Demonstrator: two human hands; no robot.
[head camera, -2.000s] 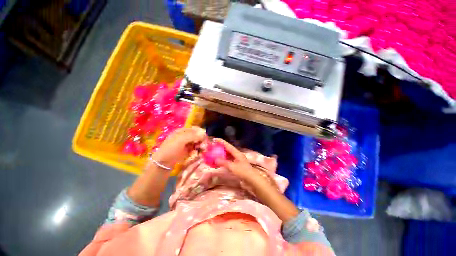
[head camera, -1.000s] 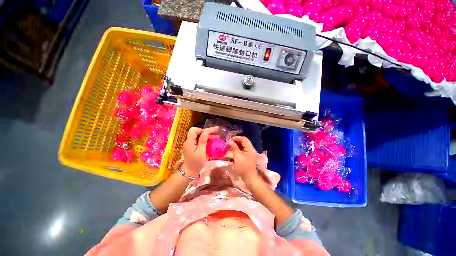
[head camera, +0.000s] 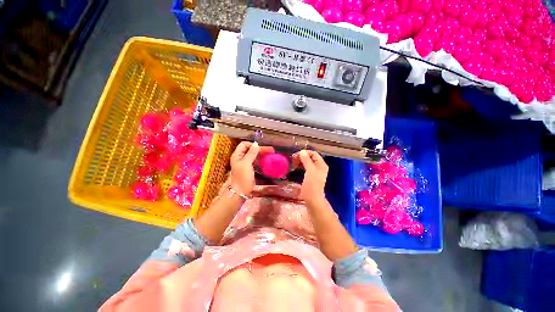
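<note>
A bright pink ball (head camera: 274, 165) sits in a clear poly bag between my hands, just in front of the sealer. My left hand (head camera: 244, 169) pinches the bag's left side and my right hand (head camera: 312, 172) pinches its right side. The film is hard to make out; its upper edge appears to reach the brown sealing jaws (head camera: 286, 138). I cannot tell if it lies between them. The grey and white impulse heat sealer (head camera: 304, 55) stands right ahead, its small red switch (head camera: 322, 70) lit beside a round dial.
A yellow plastic basket (head camera: 100, 141) with bagged pink balls (head camera: 173, 146) stands left of the sealer. A blue plastic bin (head camera: 431, 177) with more bagged balls stands right. Pink balls heap on a white-covered surface (head camera: 438, 58) at upper right. A black cable crosses there. Stacked blue bins stand far right.
Both hands have moved forward from above the lap to the sealer's front edge, carrying the bagged ball. They are spread slightly wider apart. The view has shifted a little.
</note>
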